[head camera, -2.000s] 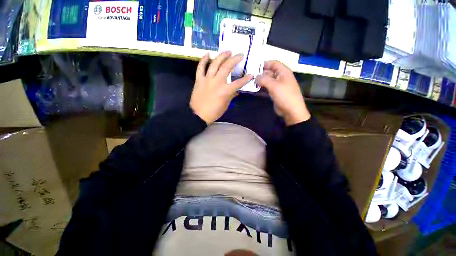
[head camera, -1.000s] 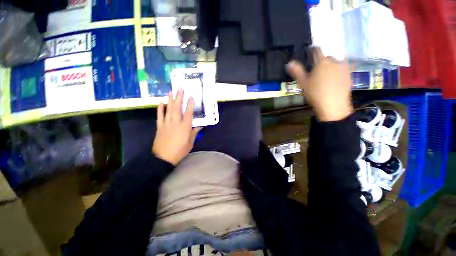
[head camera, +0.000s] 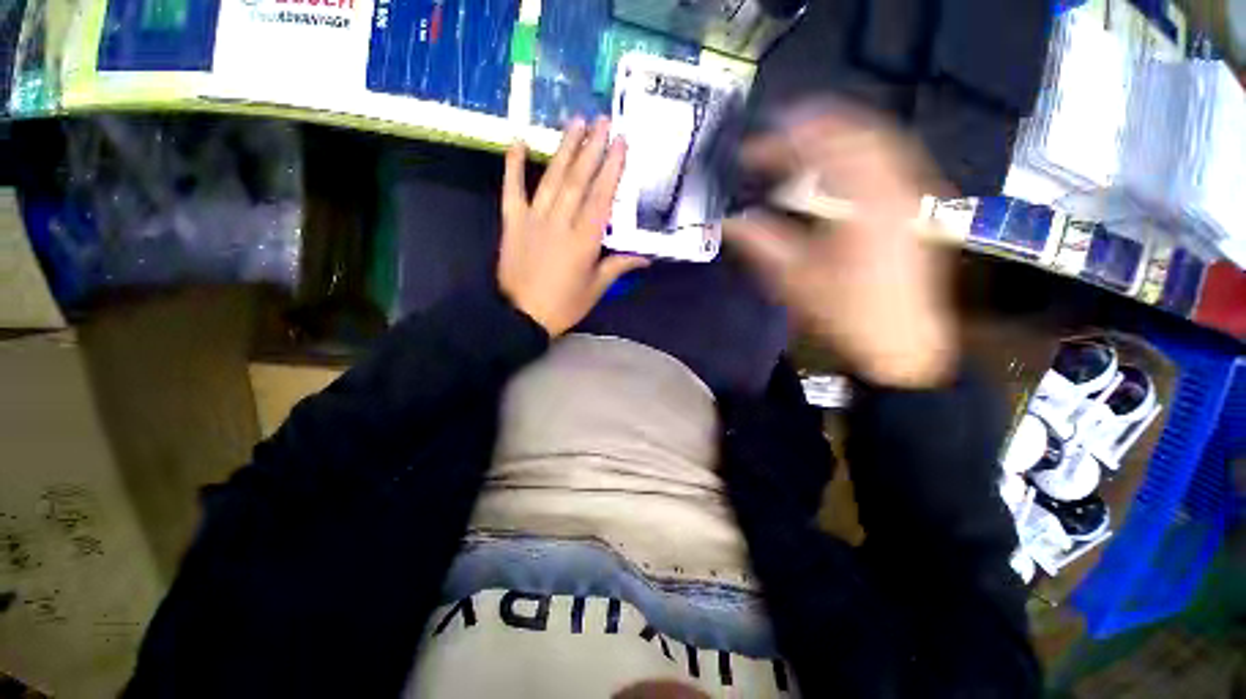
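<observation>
A white rectangular housing (head camera: 666, 157) lies at the bench's front edge, its recessed side with a dark line facing up. My left hand (head camera: 560, 225) rests along its left edge, with the fingers spread against it and the thumb near its lower corner. My right hand (head camera: 861, 239) is strongly blurred at the right of the housing. It holds a dark object (head camera: 745, 161) over the housing's right edge; the blur hides what it is.
Black square panels (head camera: 943, 82) overlap behind my right hand. White stacked plates (head camera: 1093, 109) stand to the right. Bosch-printed sheets (head camera: 294, 41) cover the bench at left. White lamp units (head camera: 1073, 451) lie in a carton below right, beside a blue crate (head camera: 1155, 492).
My right hand left the housing, reached right over the black panels, and is now back beside the housing with a dark object. My left hand stays on the housing. The view shifted and returned.
</observation>
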